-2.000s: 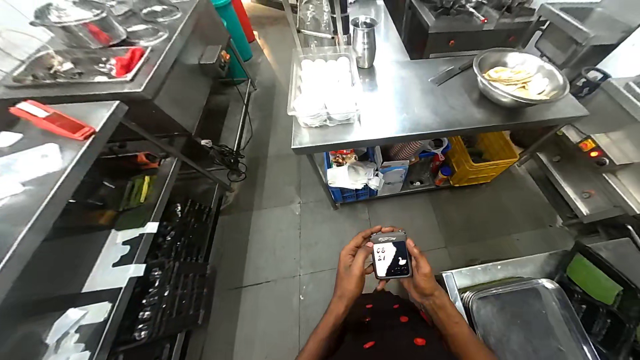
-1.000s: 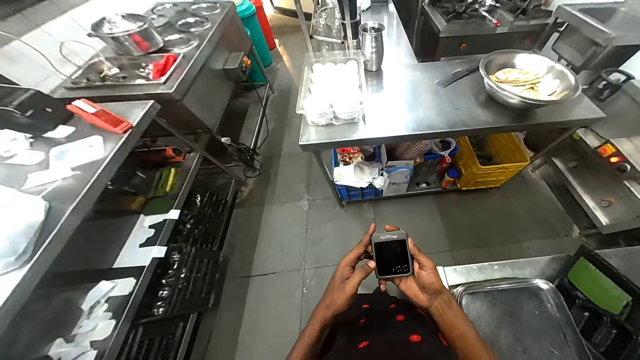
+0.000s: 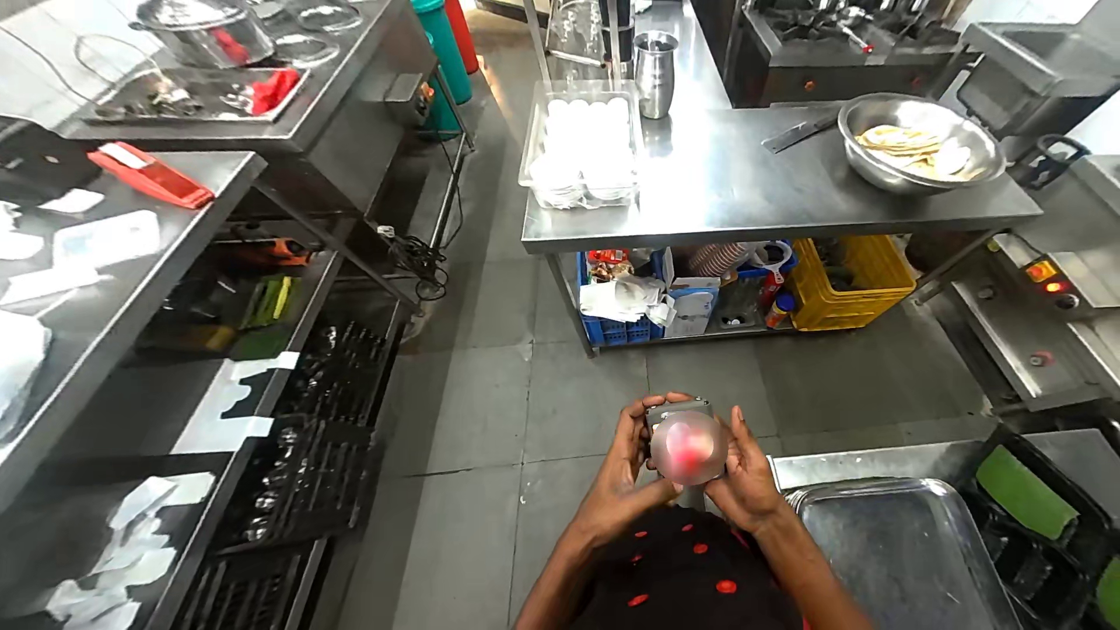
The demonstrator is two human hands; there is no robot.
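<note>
Between my two hands, low in the middle of the head view, is a small grey handheld device with a screen (image 3: 686,444); a blurred round patch covers most of its face. My left hand (image 3: 632,468) holds its left side, with the thumb near the lower edge. Along the right side, my right hand (image 3: 745,477) grips it, fingers partly hidden behind. Just below are my dark clothes with red dots (image 3: 691,569). Ahead stands a steel table (image 3: 726,188) with a clear plastic tray of white eggs (image 3: 582,144).
On the steel table are a steel tumbler (image 3: 654,74), a knife (image 3: 798,131) and a steel bowl of flatbreads (image 3: 919,144). A yellow crate (image 3: 853,302) sits beneath. Metal trays (image 3: 892,551) lie at my right. Shelves with black racks (image 3: 302,481) stand left, below a red stapler-like tool (image 3: 150,175).
Both hands keep holding the device. Its screen showed light shapes, then looked dark, and is now covered by a blurred pinkish patch.
</note>
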